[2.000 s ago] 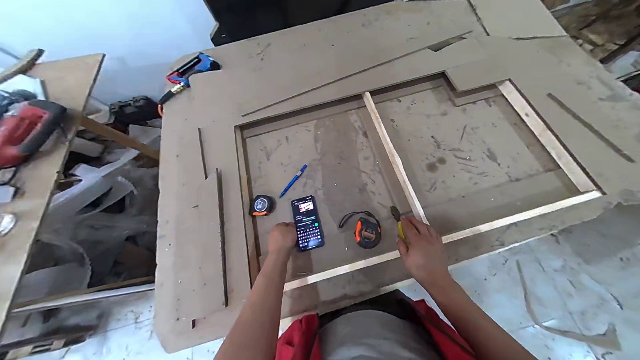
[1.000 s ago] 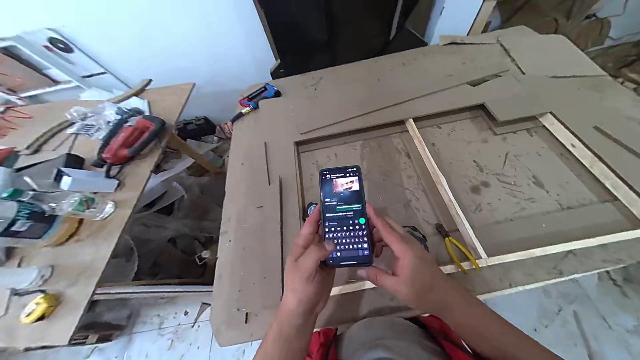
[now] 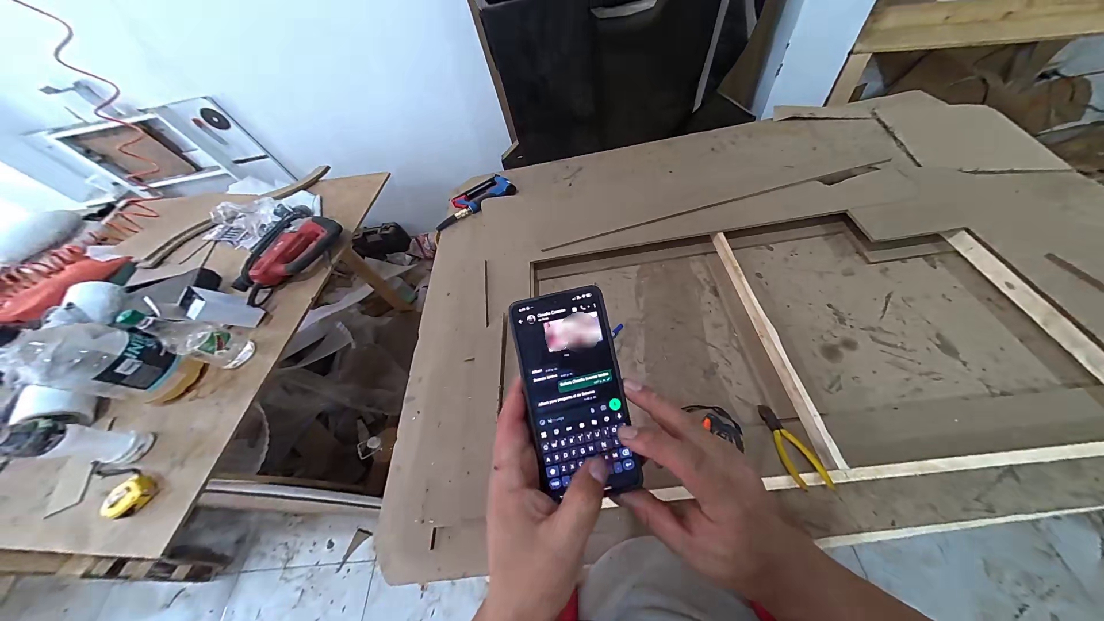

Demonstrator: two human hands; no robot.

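My left hand [image 3: 539,517] holds a black smartphone [image 3: 573,392] upright above the workbench, its thumb over the lit on-screen keyboard. On the phone's right edge lie the fingers of my right hand [image 3: 703,483], which grips it too. The screen shows a chat with writing. Right of my hands, pliers with yellow handles [image 3: 793,448] rest against a wooden batten [image 3: 776,354]. A black and orange tape measure [image 3: 718,424] sits just beyond my right fingers. Behind the phone, the tip of a blue pen or marker [image 3: 617,329] shows.
Cardboard-like sheets [image 3: 466,388] cover the bench around a wooden frame. At its far left corner lies a blue and red air tool [image 3: 487,194]. The left table [image 3: 285,345] holds a red power tool [image 3: 289,250], plastic bottles [image 3: 129,358] and a yellow tape measure [image 3: 129,496]. Scraps fill the gap between.
The phone, earlier lying on the bench beside my left hand, is now raised in both hands. My right hand has let go of the pliers, which lie on the frame. The view has swung left.
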